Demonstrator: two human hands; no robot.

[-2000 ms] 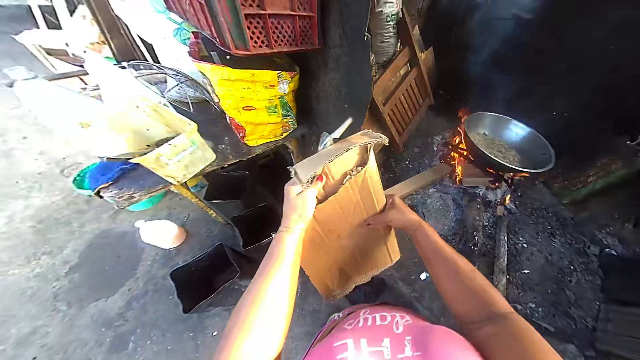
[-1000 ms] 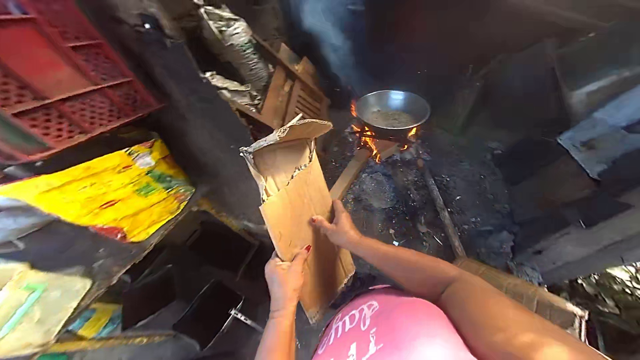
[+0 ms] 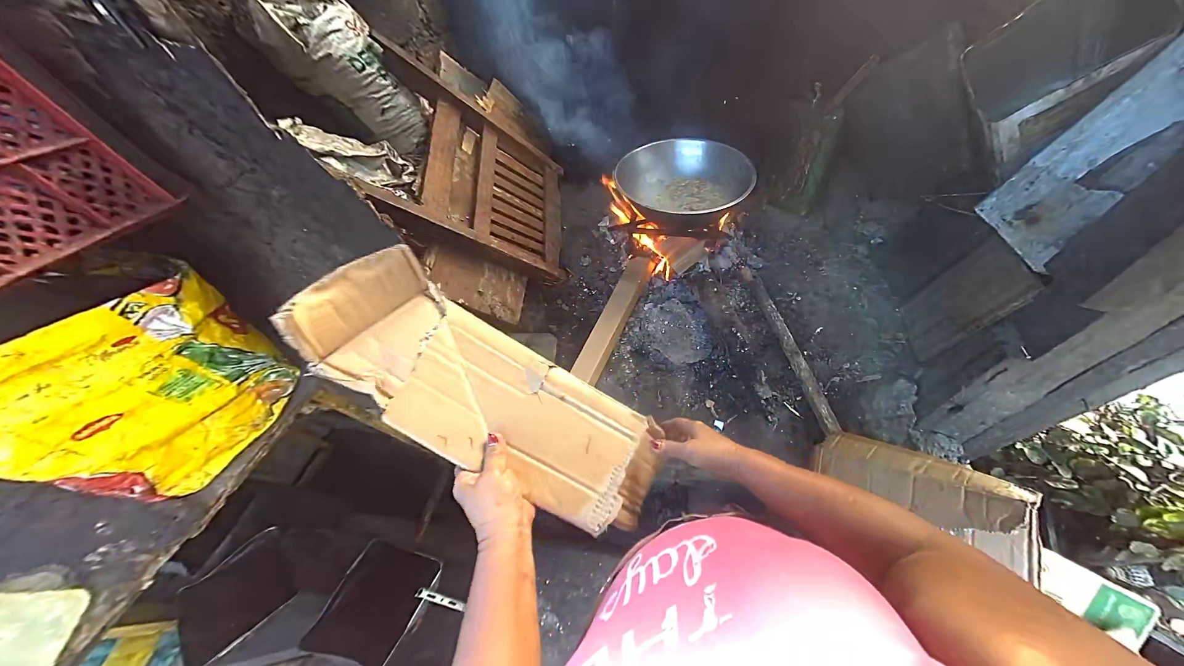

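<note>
A torn, folded piece of corrugated cardboard (image 3: pixel 518 407) slants across the view in front of me. My left hand (image 3: pixel 495 490) grips its lower edge, thumb on top. At its right end, my right hand (image 3: pixel 689 444) holds the edge with the fingertips. Beyond it, a metal wok (image 3: pixel 684 180) with some contents sits over a fire (image 3: pixel 647 236). A long piece of wood (image 3: pixel 615 319) runs from the flames towards the cardboard, which hides its near end.
A wooden slatted frame (image 3: pixel 490 180) leans left of the fire. A stick (image 3: pixel 791 351) and a cardboard box (image 3: pixel 925 486) lie to the right. At left are a red plastic crate (image 3: pixel 69 166) and a yellow printed sheet (image 3: pixel 148 379). Dark containers (image 3: pixel 370 601) stand below. Smoke rises behind the wok.
The cardboard has turned from upright to slanting, its torn flap end now at the upper left. My right hand has moved to its right end. The view has swung to the right since the oldest frame.
</note>
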